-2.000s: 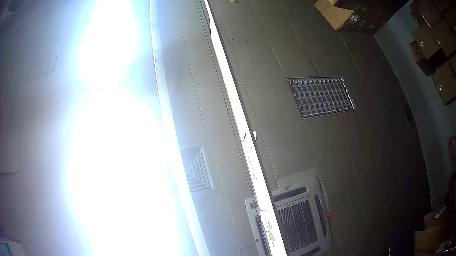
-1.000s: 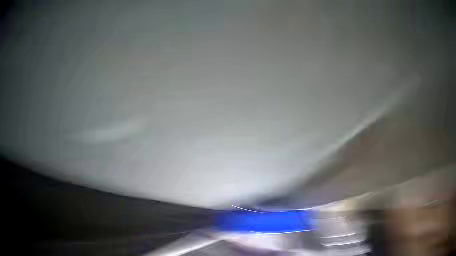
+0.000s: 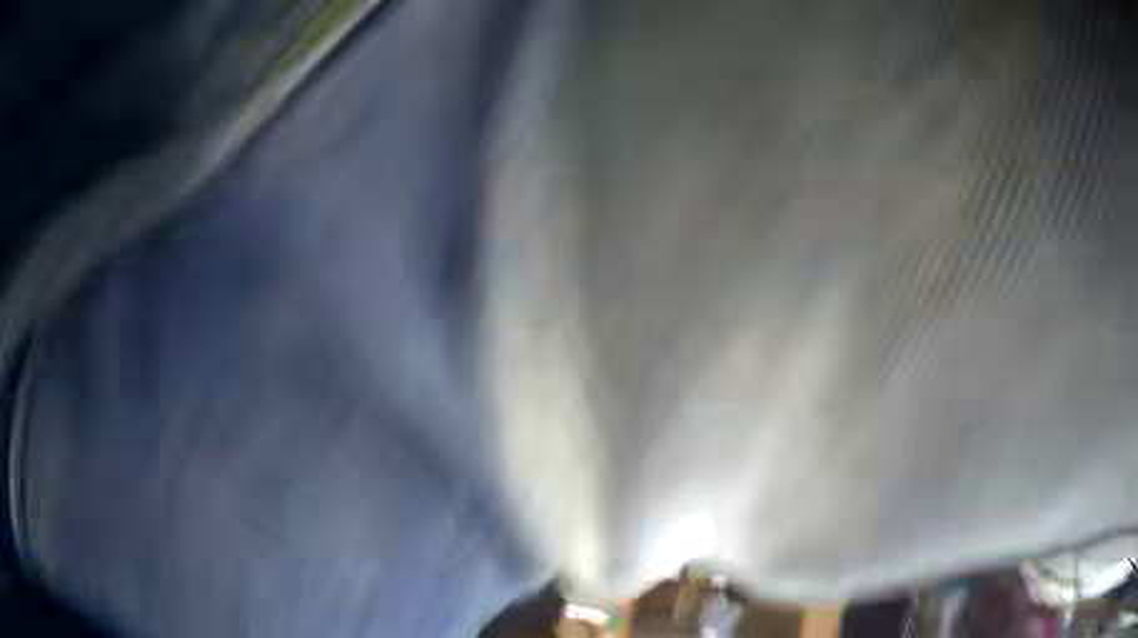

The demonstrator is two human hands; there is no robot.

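Observation:
Blurred grey-beige cloth fills the middle and right of the view, very close to the camera. Blue-grey cloth, which looks like part of a garment, fills the left. A pale edge runs between the two. No hand can be made out, and I see nothing being held or worked on. The frame is too blurred to tell more.
A strip of small brown, white and dark reddish shapes shows along the bottom edge, too blurred to name. A dark area with a thin green-yellow streak lies at the upper left.
The camera has swung strongly. The ceiling with its bright lights, then a blurred grey surface with a blue patch, have given way to close blue-grey and grey-beige cloth.

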